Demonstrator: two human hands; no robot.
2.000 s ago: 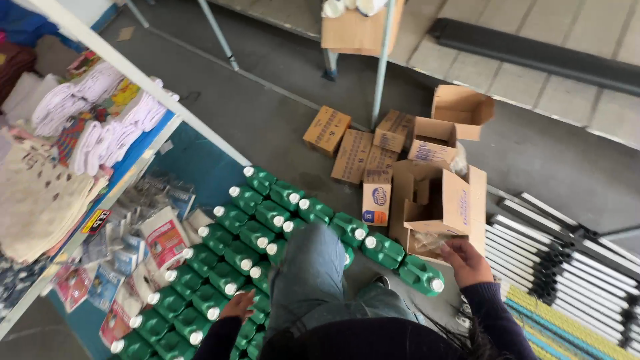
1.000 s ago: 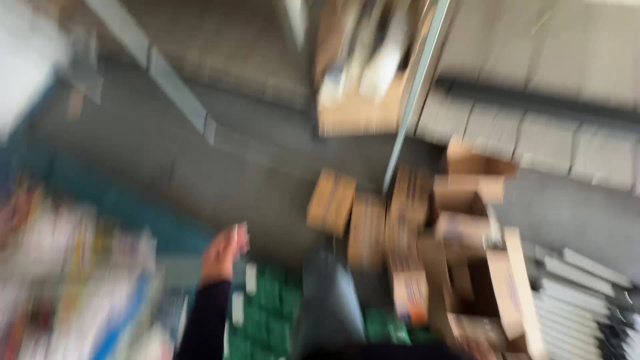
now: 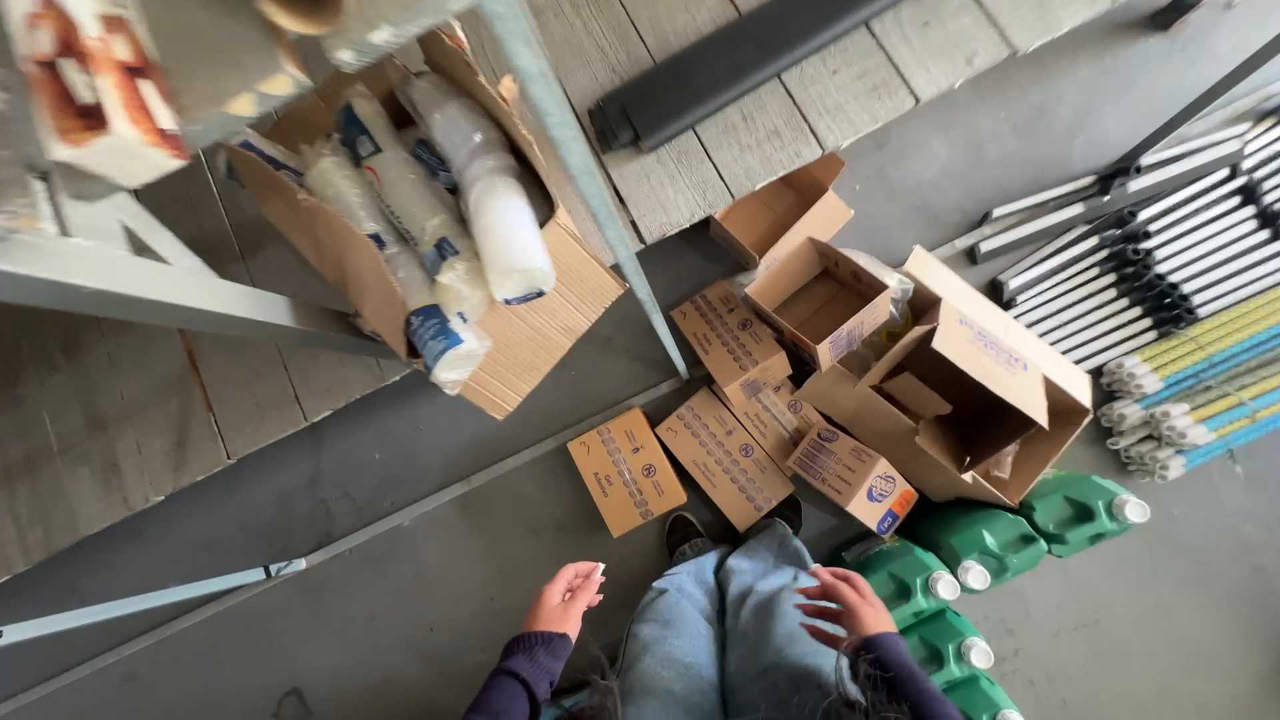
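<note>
My left hand (image 3: 568,600) hangs over the grey floor beside my jeans, its fingers bent and nothing in it. Over my thigh, my right hand (image 3: 842,606) has its fingers spread and holds nothing. Green plastic jugs (image 3: 978,542) with white caps stand just right of that hand. Beyond my feet lie closed cardboard boxes, among them a small carton (image 3: 627,470), a longer carton (image 3: 722,458) and a box with a blue and orange print (image 3: 850,478). Open cardboard boxes (image 3: 1066,421) are heaped to their right.
Upper left, an open cardboard box (image 3: 540,345) of plastic-wrapped disposable cups (image 3: 510,235) rests by a metal shelf post (image 3: 585,165). A black roll (image 3: 740,65) lies on wooden boards. At right are white and black poles (image 3: 1190,235) and yellow and blue poles (image 3: 1210,400).
The view has swung strongly, and the shelf of textiles is out of sight. My right hand, earlier at the open box beside the jugs, is now over my thigh.
</note>
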